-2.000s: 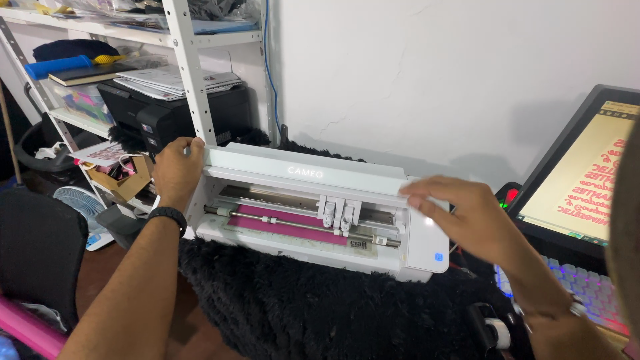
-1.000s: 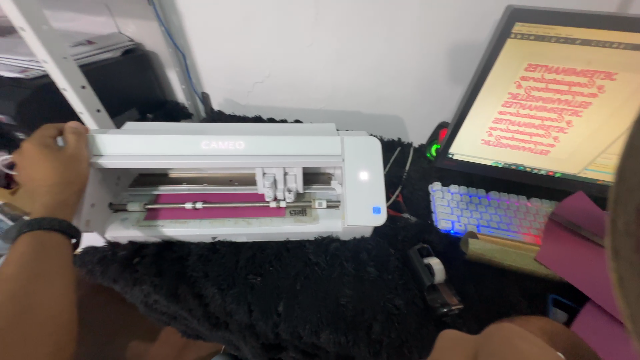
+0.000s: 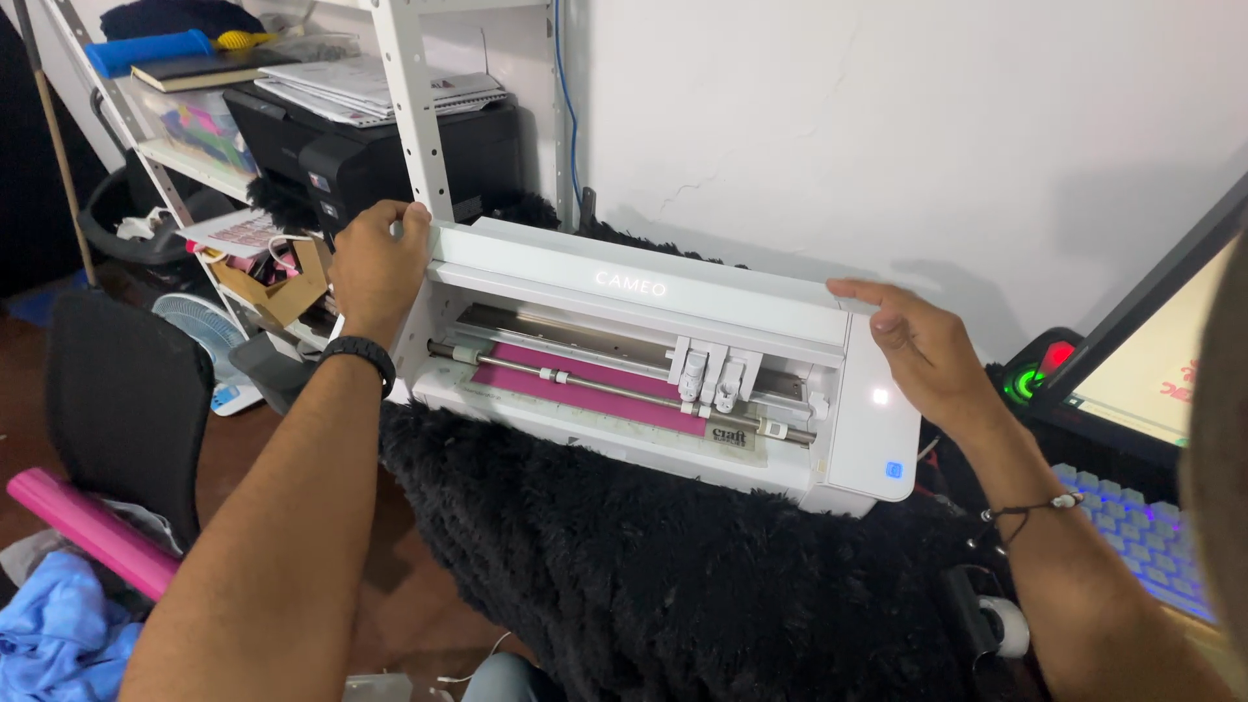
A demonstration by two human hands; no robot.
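A white Cameo cutting machine stands at a slant on a black furry cover, with its front bay uncovered. My left hand grips its upper left end. At the right end, my right hand touches the top edge with its fingertips, its thumb apart from them. A magenta sheet on a cutting mat lies under the roller bar. The tool carriage sits toward the right of the bay. A white light and a blue button glow on the right panel.
Metal shelving with a black printer stands behind on the left. At the right are a monitor, a lit keyboard and a tape dispenser. A black chair and a pink roll are at lower left.
One second ago my right hand was off the machine; now it touches the right end, as it did two seconds ago. My left hand stays at the left end. The view has swung left.
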